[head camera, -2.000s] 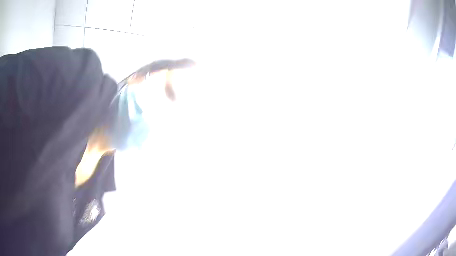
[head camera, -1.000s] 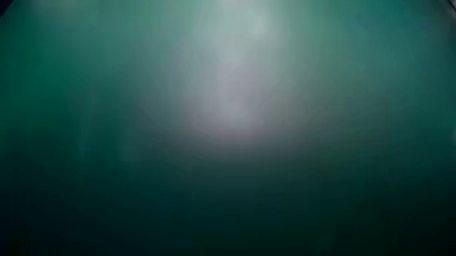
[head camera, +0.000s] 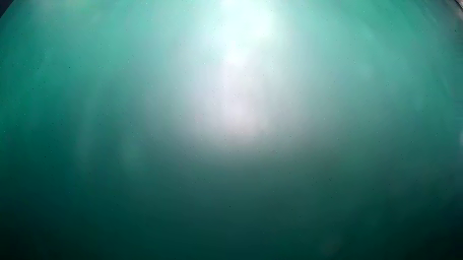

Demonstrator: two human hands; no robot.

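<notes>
A green surface (head camera: 152, 167), which looks like the bench top, fills nearly the whole head view from very close. It is blurred, with small specks and a pale glare down its upper middle. Its lower part is dark. Neither my left hand nor my right hand is in the picture. No product or carton can be made out.
A small dark shape shows at the upper left corner. A small pale and dark shape shows at the upper right corner. Both are too small to name.
The overexposed view with a dark sleeve and a hand has given way to the close green surface. Since one second ago the green surface has become brighter and its specks show.
</notes>
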